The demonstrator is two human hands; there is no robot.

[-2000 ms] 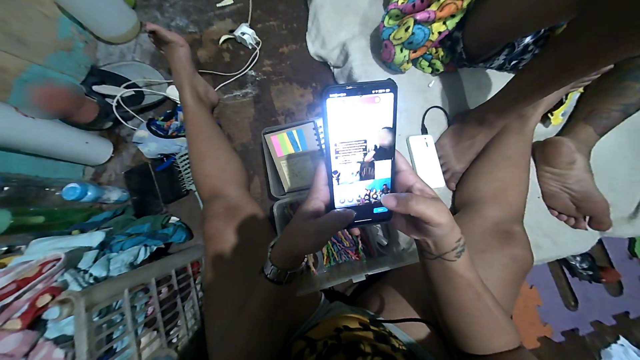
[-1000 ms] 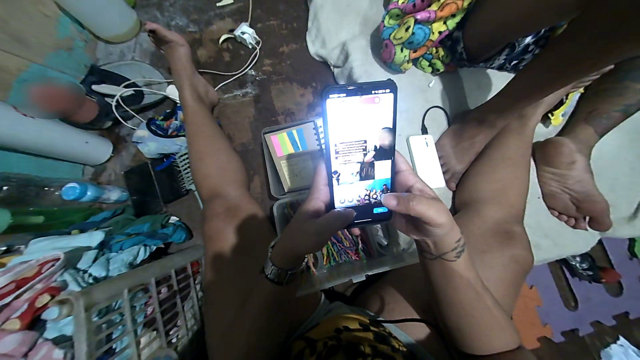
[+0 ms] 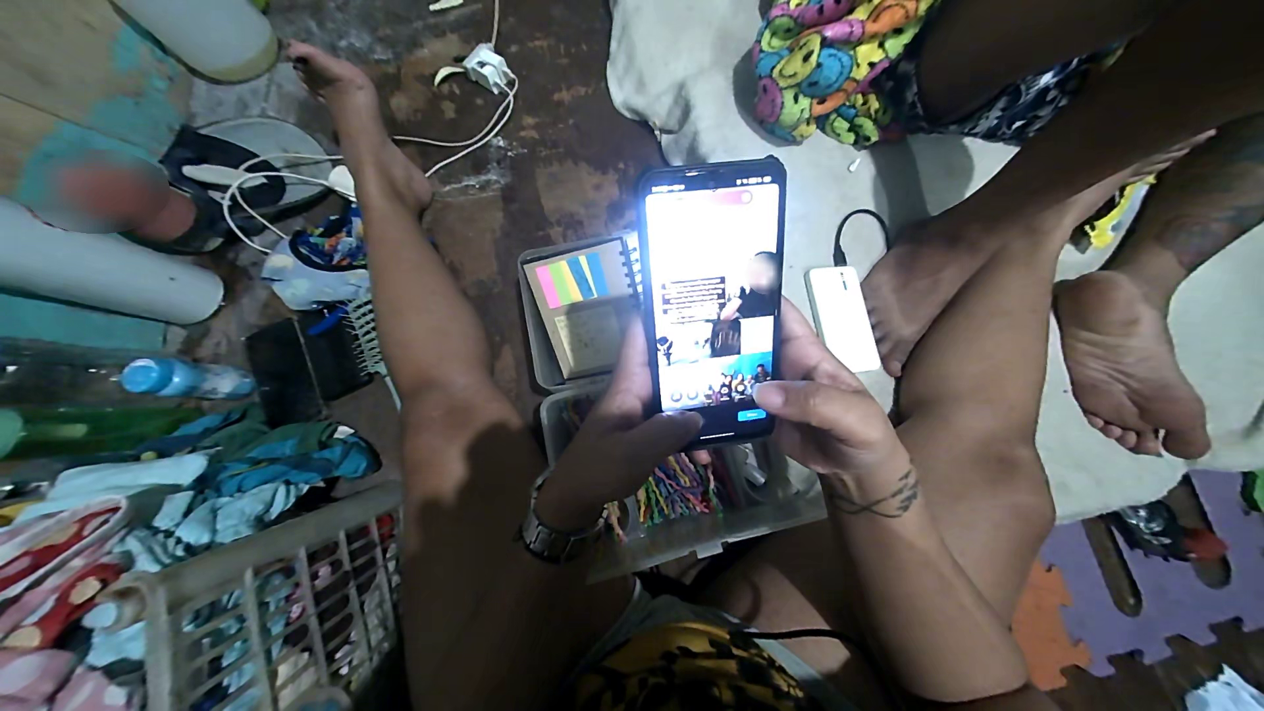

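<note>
A lit smartphone (image 3: 713, 306) is held upright between both hands, its bright screen facing me. My left hand (image 3: 624, 420) grips its lower left side, thumb over the bottom edge; a metal watch (image 3: 553, 528) is on that wrist. My right hand (image 3: 825, 400) holds the lower right side, its thumb at the screen's lower corner. Beneath the phone lies an open plastic case (image 3: 671, 553) with multicoloured braided strands (image 3: 681, 489) inside. A spiral notebook (image 3: 573, 346) with coloured sticky tabs (image 3: 573, 279) rests in the case's lid, partly hidden by the phone.
A white power bank (image 3: 844, 318) with a black cable lies right of the phone. Another person's legs and bare feet (image 3: 1131, 360) are on the pale cloth. A plastic basket (image 3: 281, 533) and clothes stand at lower left, bottles (image 3: 188, 378) above them. A white plug (image 3: 486, 69) and cables lie ahead.
</note>
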